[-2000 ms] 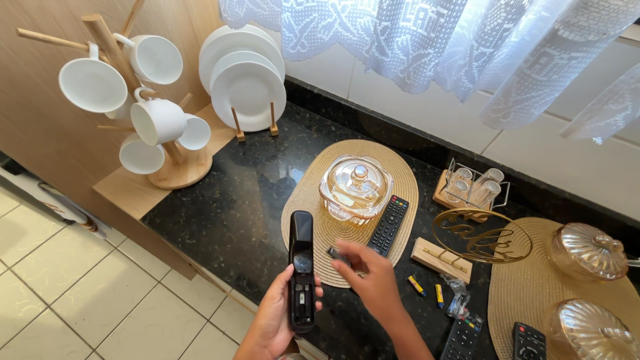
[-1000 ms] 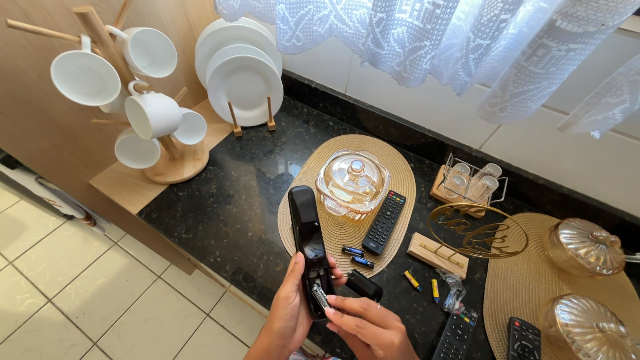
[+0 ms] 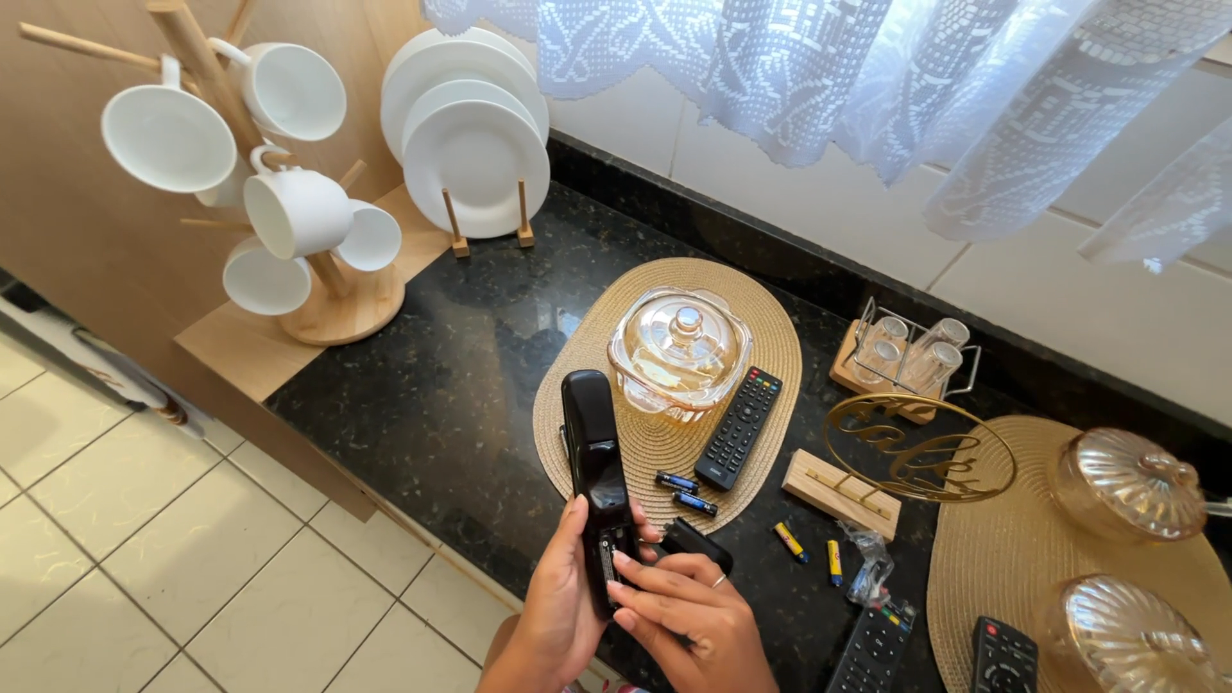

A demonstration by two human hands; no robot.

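A glossy black remote control (image 3: 594, 452) lies back up in my left hand (image 3: 561, 597), its battery compartment uncovered. The fingers of my right hand (image 3: 683, 611) rest at that compartment; whether they grip a battery is hidden. Just beyond my right hand a black battery cover (image 3: 695, 547) lies at the woven placemat's edge. Two blue-and-black batteries (image 3: 685, 491) lie on the placemat (image 3: 577, 385), beside a black remote with coloured buttons (image 3: 739, 428). Two yellow batteries (image 3: 811, 553) lie on the dark countertop, near crumpled clear plastic (image 3: 871, 568).
A lidded glass dish (image 3: 681, 351) stands on the placemat. To the right are a wooden stand with a gold word ring (image 3: 919, 448), small glasses in a rack (image 3: 905, 351), another placemat with glass dishes (image 3: 1126, 481) and two more remotes (image 3: 871, 645). Mug tree (image 3: 342, 303) and plates (image 3: 476, 168) stand left.
Two seconds ago my right hand was over the placemat; it is now at the remote's battery compartment. A silvery battery seen at the compartment one second ago no longer shows clearly.
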